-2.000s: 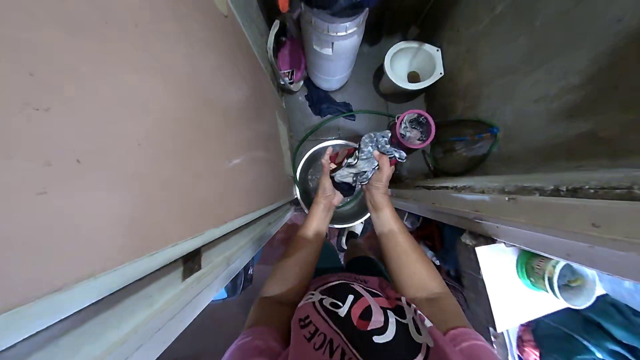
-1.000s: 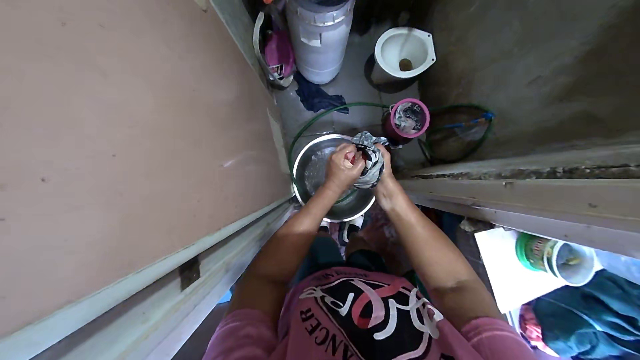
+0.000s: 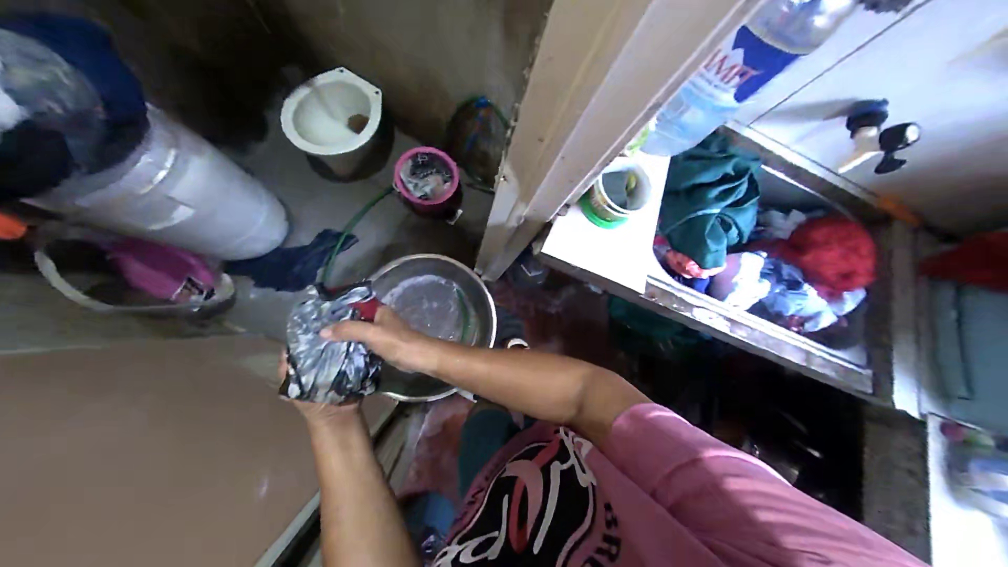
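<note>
A wet, patterned grey-and-black cloth is bunched between my two hands, at the left rim of a round metal basin. My left hand holds it from below and the left, its fingers mostly hidden behind the fabric. My right hand grips it from the right, thumb across the front, and a bit of red cloth shows beside the fingers. Pale, cloudy water lies in the basin.
A green hose runs behind the basin near a pink-rimmed bucket, a toilet bowl and a grey drum. Dark cloth lies on the floor. A door frame stands right, beside a sink holding clothes.
The view has swung strongly to the right, bringing the sink into sight. The hands have moved with the cloth to the basin's left rim, and the cloth looks more spread than one second ago.
</note>
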